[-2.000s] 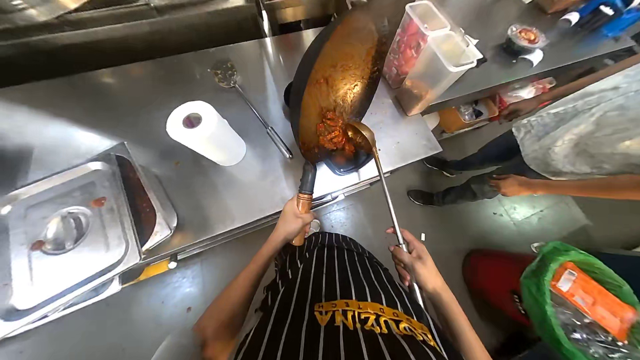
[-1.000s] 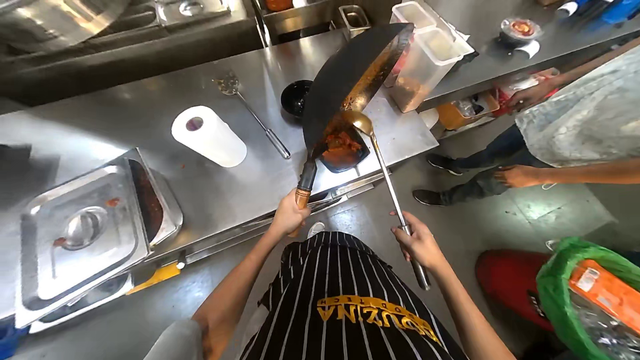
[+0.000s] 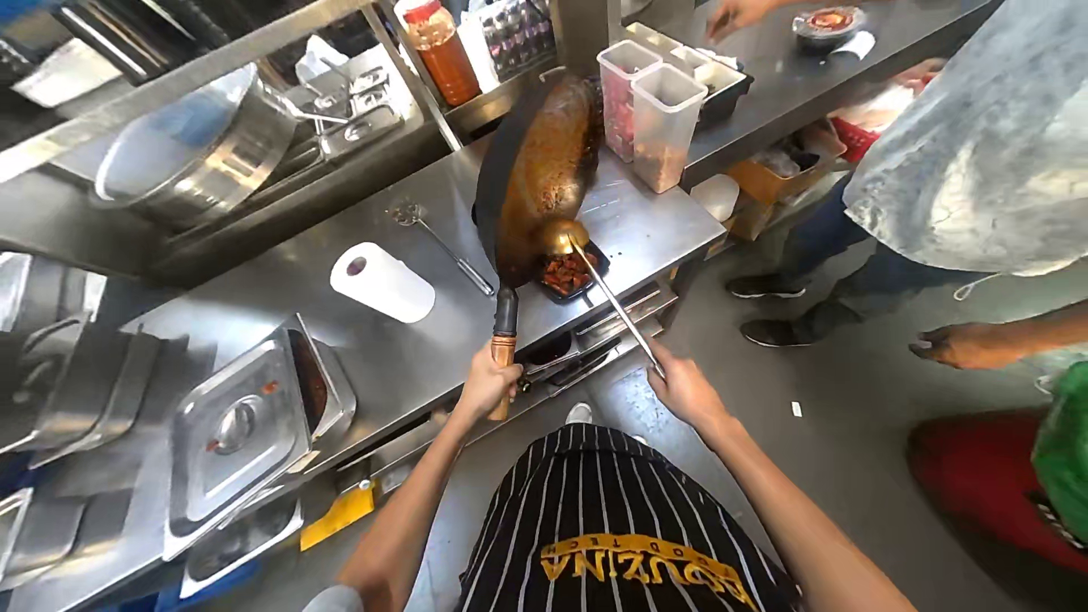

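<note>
My left hand (image 3: 490, 382) grips the wooden handle of a wok (image 3: 544, 170), which is tilted steeply on its side over the steel counter. My right hand (image 3: 682, 387) holds the metal shaft of a ladle (image 3: 564, 238); its bowl rests against or close to the wok's lower inner side. Right beneath the ladle, a black container (image 3: 586, 293) holds dark red-brown food pieces. The wok's inside is coated with brown sauce, and I see no large pieces in it. Left of the wok lie a long-handled utensil (image 3: 455, 259) and a white paper roll (image 3: 384, 282).
Two tall plastic containers (image 3: 667, 127) stand just right of the wok. A lidded steel pan (image 3: 242, 429) sits at the counter's left. A large pot (image 3: 195, 144) and a sauce bottle (image 3: 442, 55) are behind. A person (image 3: 977, 144) stands at the right.
Food that lay in the wok two seconds ago is no longer seen there. The wok has turned so its sauced inside shows again. The view has shifted.
</note>
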